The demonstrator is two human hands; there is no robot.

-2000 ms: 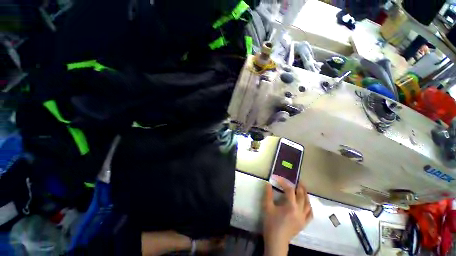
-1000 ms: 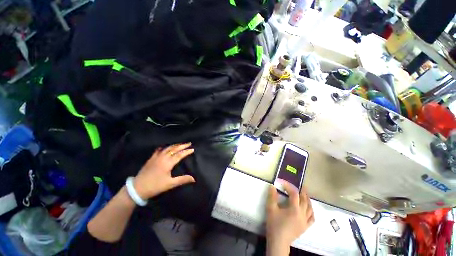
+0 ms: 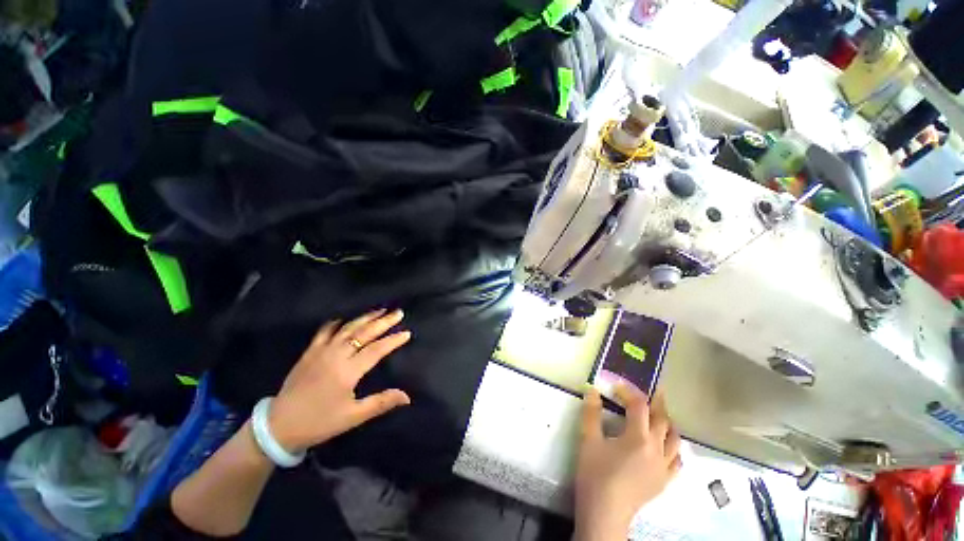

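The black garment (image 3: 423, 211) with neon green trim (image 3: 167, 277) lies heaped left of the needle. My left hand (image 3: 336, 383) lies on it, palm down, fingers spread, holding nothing; a ring and a pale bracelet show. The smartphone (image 3: 634, 352) lies on the machine bed under the arm, its screen dark with a green mark. My right hand (image 3: 626, 449) touches the phone's near end with its fingertips; a firm grip does not show. The presser foot area (image 3: 571, 317) is lit, just left of the phone.
The cream sewing machine head (image 3: 740, 285) spans the right. Thread snips (image 3: 764, 509) and a small metal plate (image 3: 719, 493) lie on the white table at the lower right. Red cloth (image 3: 911, 502) is at the right end. A blue basket (image 3: 174, 454) with bags stands at lower left.
My left hand came into clear view from low by the garment's edge and now rests on the cloth. My right hand stays at the phone. The whole view has shifted slightly.
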